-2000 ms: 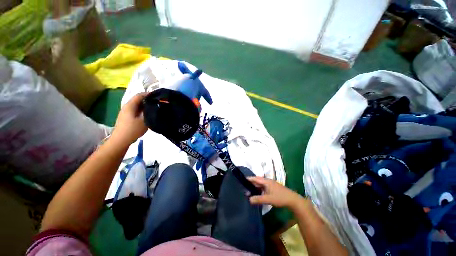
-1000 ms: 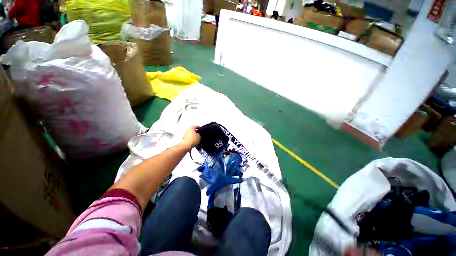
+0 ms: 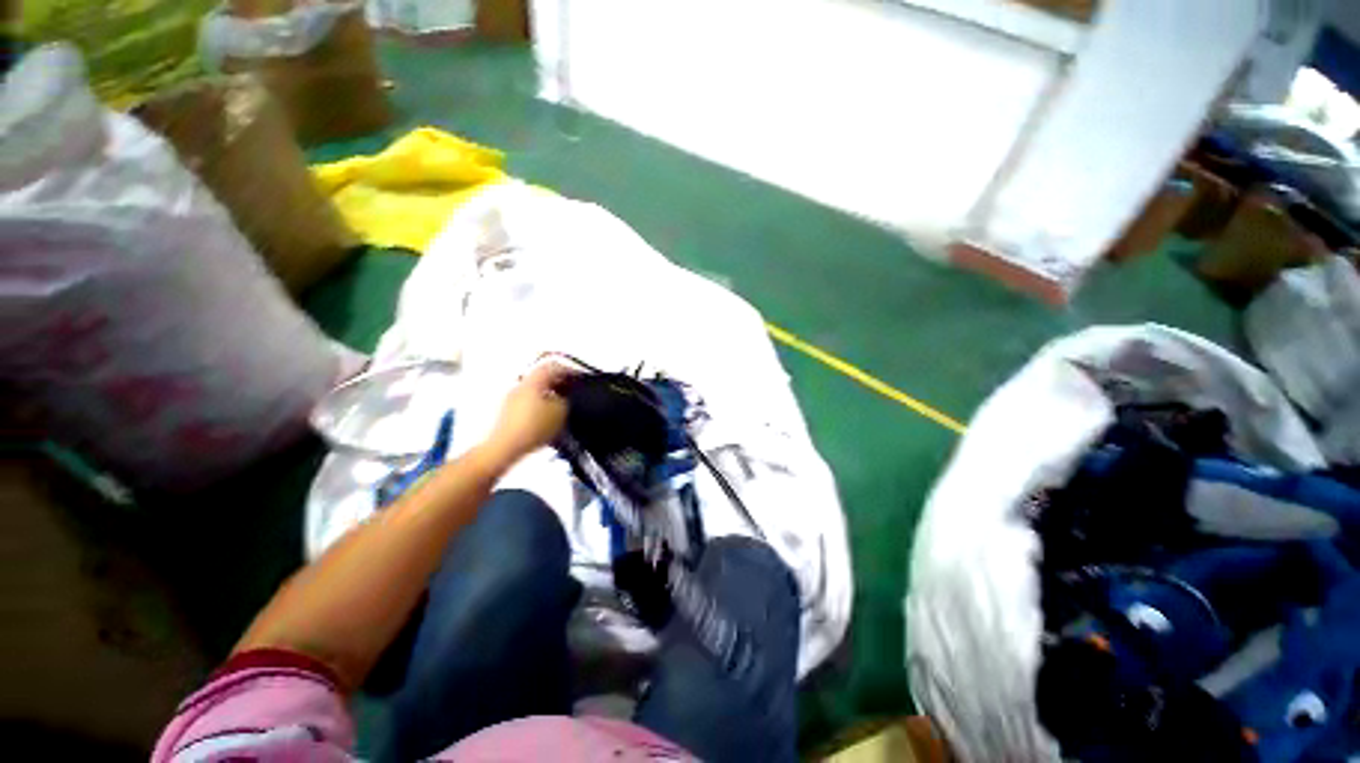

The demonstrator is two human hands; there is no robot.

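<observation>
My left hand point(image 3: 533, 409) is closed on the edge of a black fabric section point(image 3: 615, 419) over the white woven sack point(image 3: 656, 306) before my knees. A black printed strap point(image 3: 713, 623), blurred, hangs from it over my right knee. Blue plush point(image 3: 679, 499) shows beneath and beside the black fabric, partly hidden. Another blue plush piece point(image 3: 428, 458) lies on the sack to the left, partly behind my left arm. My right hand is not in view.
An open white bulk sack point(image 3: 977, 552) of blue and black plush bags stands at right. A stuffed white sack point(image 3: 142, 321) and cartons point(image 3: 246, 164) stand at left. A yellow sack point(image 3: 410, 187) lies beyond. A white wall point(image 3: 776, 112) crosses the back.
My left hand has lowered the black fabric onto the white sack, and the blue plush that hung at it no longer shows there. My right hand has let go of the strap and left the picture.
</observation>
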